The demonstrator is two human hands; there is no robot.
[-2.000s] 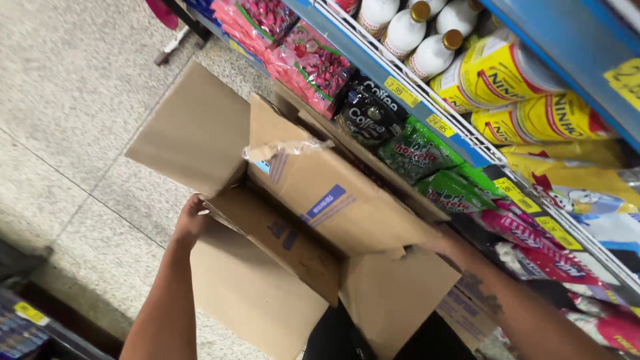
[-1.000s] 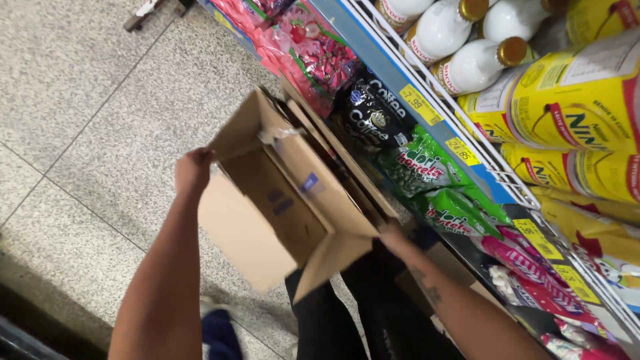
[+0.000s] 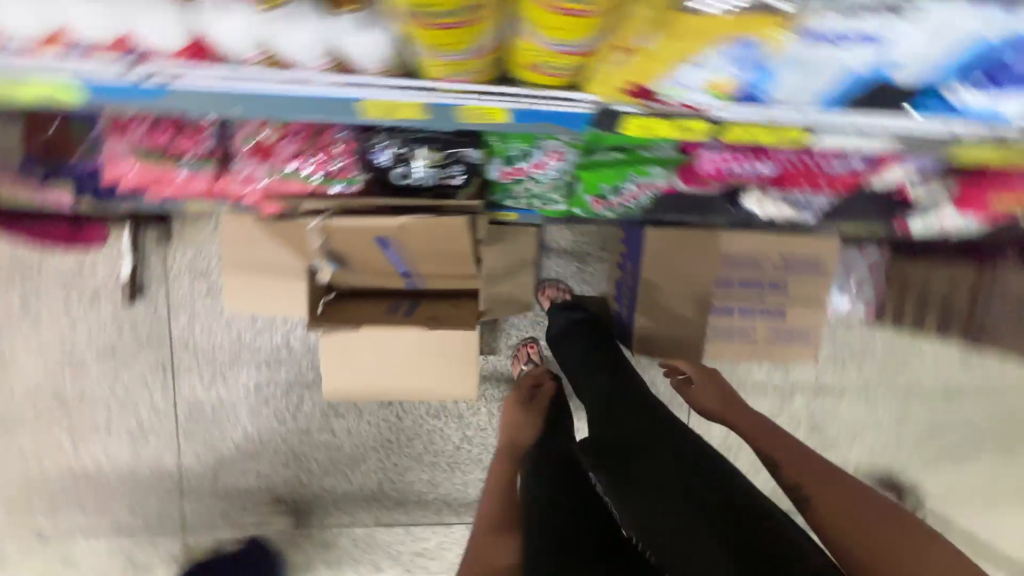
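An open cardboard box with spread flaps stands on the floor against the shelf, left of my legs. My left hand is over my left trouser leg, its fingers loosely curled; whether it holds anything cannot be told. My right hand hangs in the air to the right of my legs with nothing visible in it, fingers partly bent. Nearest to it is a second cardboard box with purple print, on the floor at the shelf's foot. The picture is blurred.
Along the lower shelf lie pink candy bags, a black bag, green bags and magenta bags. Above the shelf edge are yellow cans and white bottles. A dark object shows at the bottom left.
Both hands have let go of the open box, which now stands on the floor by the shelf. The view has turned strongly, and the second box has come into full view.
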